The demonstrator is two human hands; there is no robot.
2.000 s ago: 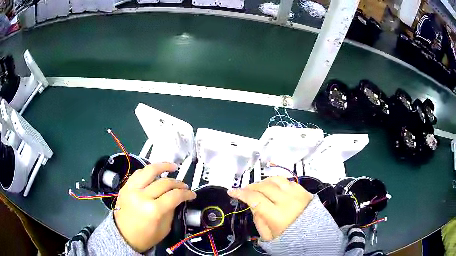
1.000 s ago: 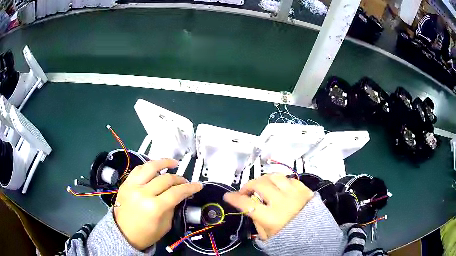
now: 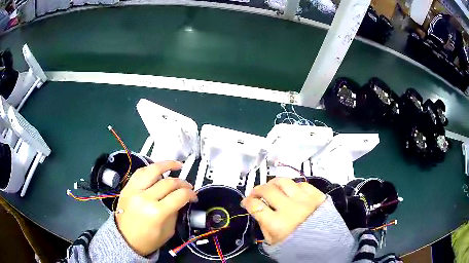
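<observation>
A round camera housing (image 3: pixel 226 246) with a black bowl-like interior lies open side up in front of me. Inside it are a silver-white motor (image 3: pixel 197 219), a yellow ring (image 3: pixel 219 218) round the centre hole and a wire harness (image 3: pixel 193 242) with a white plug hanging over the front rim. My left hand (image 3: pixel 154 205) is at the bowl's left rim, fingertips curled over it. My right hand (image 3: pixel 283 208) is at the right rim, thumb and finger close together by a thin yellow wire (image 3: pixel 241 215). Whether either hand grips anything is hard to tell.
More housings stand at left (image 3: pixel 110 174) and right (image 3: pixel 378 198), with white brackets (image 3: pixel 231 149) behind. Black camera modules (image 3: pixel 380 95) are grouped at right, near a white post (image 3: pixel 334 51). A pale wire tangle (image 3: pixel 295 117) lies behind the brackets. A person (image 3: pixel 446 33) is at the upper right.
My right fingers reached further into the bowl a second ago and are now back at its right rim. My left fingertips have drawn back slightly to the left. The housing stays in place.
</observation>
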